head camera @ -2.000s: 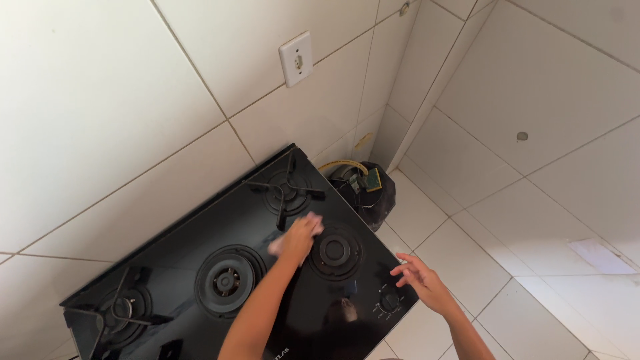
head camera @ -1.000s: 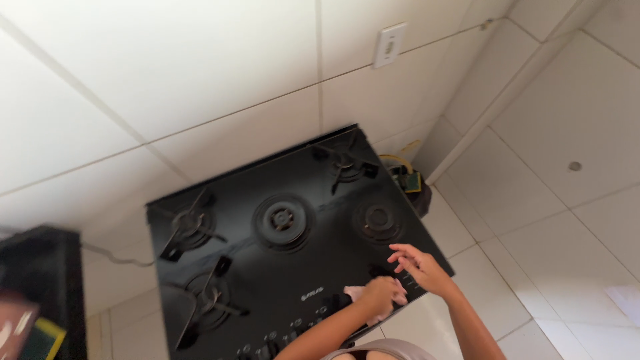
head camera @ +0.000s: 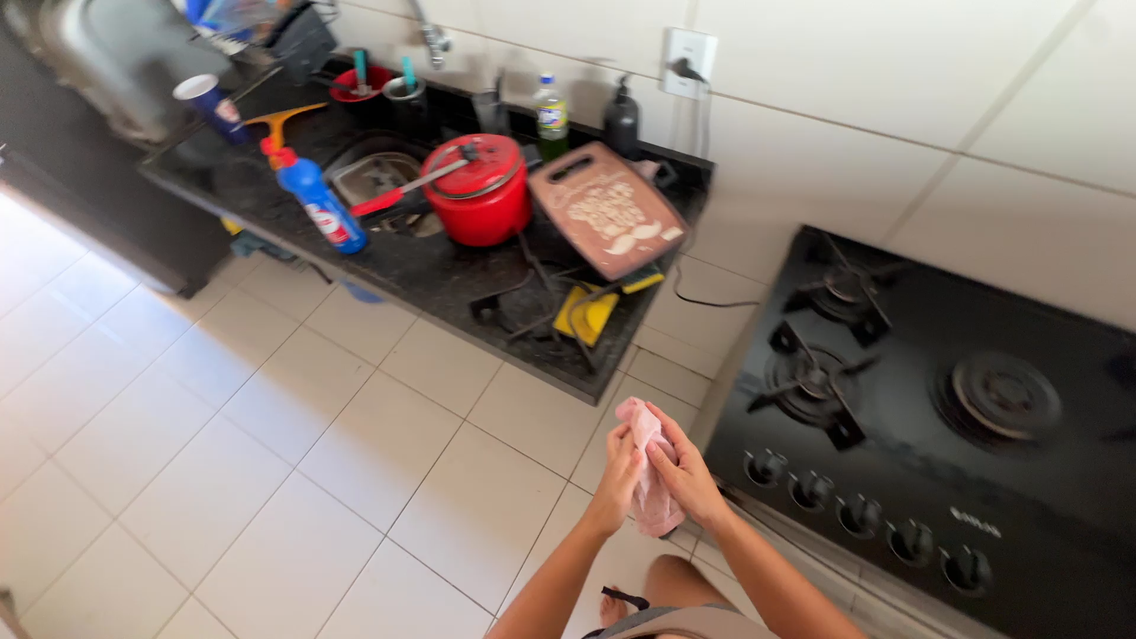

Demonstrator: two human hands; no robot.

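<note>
A crumpled pink cloth (head camera: 655, 488) is held between my two hands over the floor, in the gap between the black counter and the gas cooktop. My left hand (head camera: 619, 479) grips it from the left side, and my right hand (head camera: 688, 470) has its fingers and thumb on it from the right. To the right lies the black glass cooktop (head camera: 896, 373), with grates on its two left burners, a bare round burner beside them and several knobs along the front edge.
The black stone counter (head camera: 426, 293) holds a red pot (head camera: 484, 200), a cutting board (head camera: 612, 213), loose burner grates (head camera: 524, 297), a yellow cloth or sponge (head camera: 586, 312), a blue squeeze bottle (head camera: 319, 204), a green liquid bottle (head camera: 551, 120) and a dark pump bottle (head camera: 622, 120). A cord (head camera: 710, 302) runs beside the cooktop.
The view has swung left to the counter. My hands have left the cooktop surface and come together on the pink cloth, which was under my left hand at the cooktop's front edge.
</note>
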